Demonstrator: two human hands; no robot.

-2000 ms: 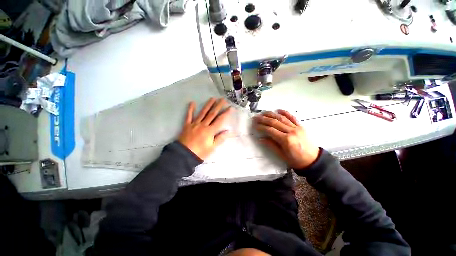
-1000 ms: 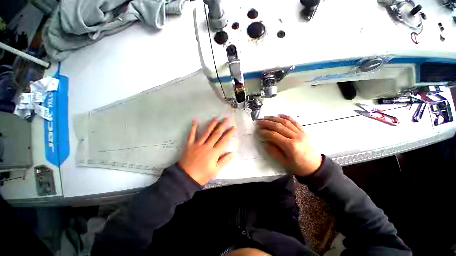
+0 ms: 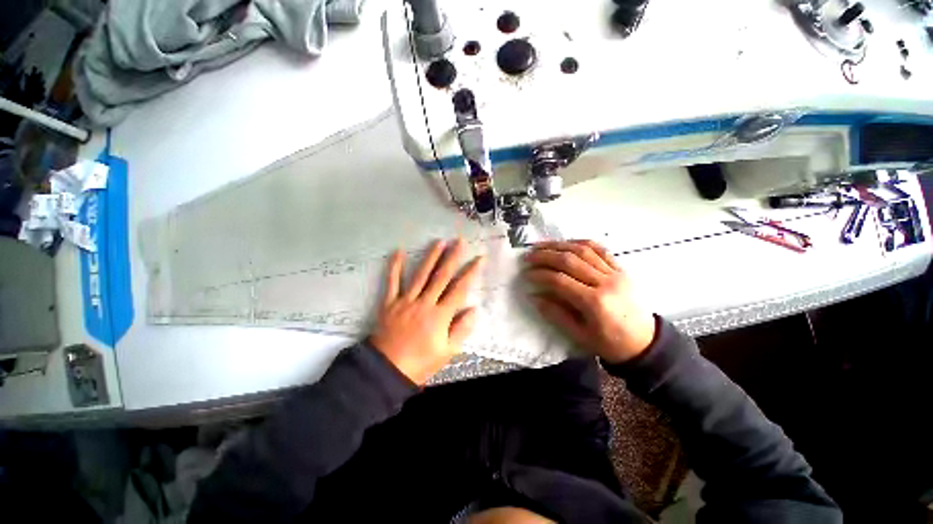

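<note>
A light grey cut panel [image 3: 276, 225] with marked lines lies flat on the white table, its narrower end to the left and its wide end under the presser foot and needle [image 3: 517, 220] of the lockstitch sewing machine [image 3: 634, 92]. My left hand [image 3: 425, 312] lies flat on the panel, fingers spread, left of and below the needle. My right hand [image 3: 583, 297] rests with bent fingers close together at the panel's right part, just below and right of the needle. The panel's edge under my right hand is hidden; whether the fingers pinch it does not show.
A grey fabric bundle [image 3: 184, 51] lies behind at the upper left. White labels or scraps [image 3: 63, 205] lie at the table's left. Thread snips [image 3: 769, 231] with red handles and small metal tools [image 3: 854, 210] lie at the right. A dark object [image 3: 707, 181] lies under the machine arm.
The panel's left end has turned slightly and shifted left and up. My left hand has moved down relative to the needle since the oldest frame. My right hand stays almost in place.
</note>
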